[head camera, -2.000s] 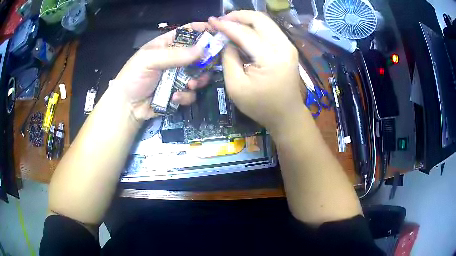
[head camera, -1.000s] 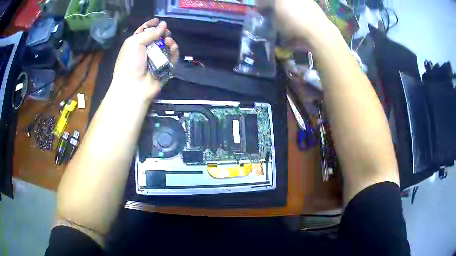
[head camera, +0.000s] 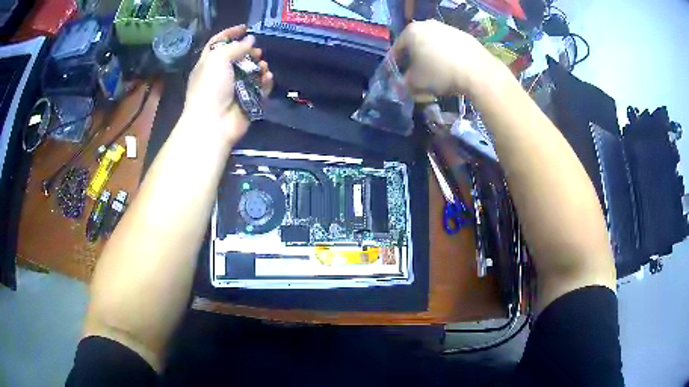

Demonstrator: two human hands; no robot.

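Note:
My left hand [head camera: 219, 83] is raised above the back left of the mat, closed around a bunch of small sticks [head camera: 248, 92]. My right hand [head camera: 438, 64] is at the back right, its fingers at the top of a crinkled clear-grey bag [head camera: 387, 102]; its fingertips are partly hidden. What lies inside the bag is unclear. The opened laptop base [head camera: 272, 264] lies on the black mat in front of me, with a black fan [head camera: 257, 205] at left, a green board and an orange-yellow ribbon cable [head camera: 347, 255]. Neither hand touches it.
Blue-handled scissors [head camera: 453, 215] lie right of the mat. A yellow tool [head camera: 104, 171] and a dark heap [head camera: 73, 190] lie at left. A small red-and-black wire [head camera: 300, 99] lies behind the laptop. A red-and-grey object [head camera: 332, 29] is at the back. Bags and cables crowd the back right.
My hands were together over the laptop and have parted. My left hand keeps the sticks at the back left. My right hand has moved to the bag at the back right, which now hangs or lies tilted.

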